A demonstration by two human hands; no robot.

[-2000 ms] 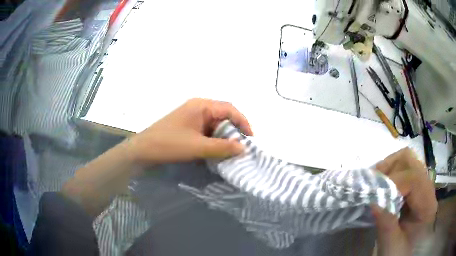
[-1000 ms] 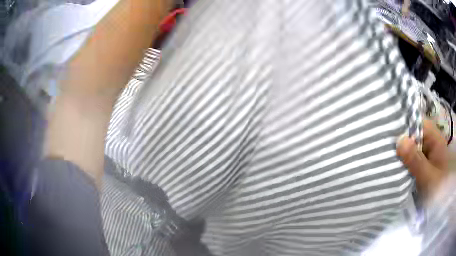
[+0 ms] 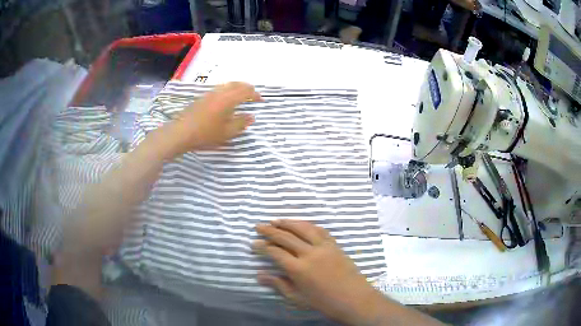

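The grey-and-white striped garment piece (image 3: 306, 165) lies spread on the white table left of the sewing machine, with soft wrinkles across its middle. Its left part runs over toward the table's left edge. My left hand (image 3: 220, 118) rests on its upper left part, fingers slightly apart. My right hand (image 3: 306, 261) lies palm down on its lower middle, fingers slightly spread. Neither hand grips the cloth visibly. The sewing machine head (image 3: 446, 105) stands to the right of the cloth, with the needle plate (image 3: 411, 181) beneath it uncovered.
A red-rimmed bin (image 3: 191, 54) stands at the back left, with more striped cloth (image 3: 79, 165) beside it. Right of the needle lie a long thin metal tool (image 3: 457, 204), an orange-handled awl (image 3: 492, 235), black-handled scissors (image 3: 508, 232) and a red-and-black tool (image 3: 532, 219). People are partly visible behind.
The cloth was bunched between both hands, then held up spread before the camera. Now it lies flat on the table with both hands resting on it. The view now takes in more background.
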